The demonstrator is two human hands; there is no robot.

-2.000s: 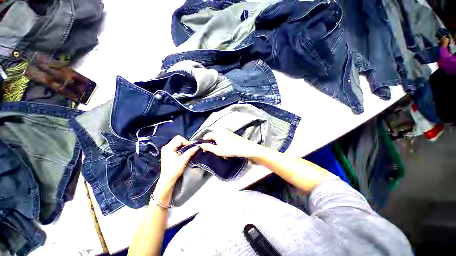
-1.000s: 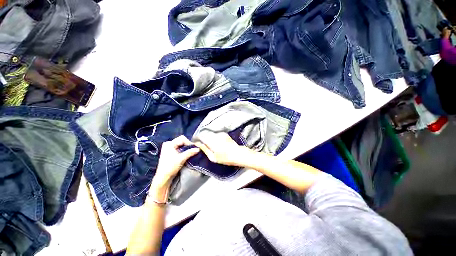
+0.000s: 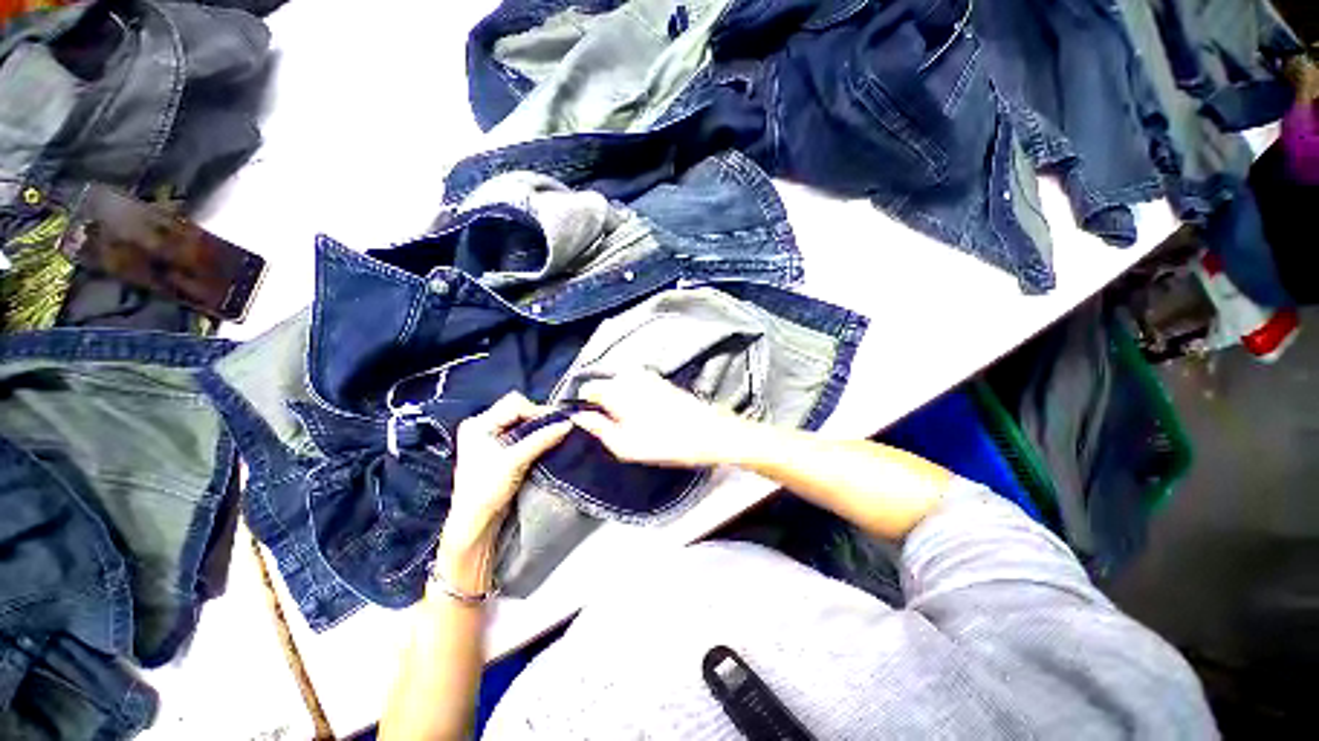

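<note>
A dark blue denim garment (image 3: 355, 326) with a pale grey-green inner side lies on the white table in front of me. A white drawstring (image 3: 415, 413) forms a loop on its dark front. My left hand (image 3: 499, 456) and my right hand (image 3: 651, 417) meet at the garment's near part and pinch a narrow dark folded edge (image 3: 547, 423) between the fingertips. A smooth dark navy area (image 3: 615, 481) with a stitched rim hangs below my right hand. Whether a small tool is in my right hand cannot be seen.
Other blue denim garments (image 3: 897, 130) lie at the far side and right. Grey-black garments lie at the far left, with a smartphone (image 3: 171, 249) on them. A thin wooden stick (image 3: 289, 637) lies near the left. Crates (image 3: 1157, 420) stand beside the table. A person's magenta sleeve (image 3: 1302, 138) shows far right.
My right hand has shifted slightly along the pinched edge, and its fingers have changed position. My left hand keeps its hold. The whole view has shifted a little.
</note>
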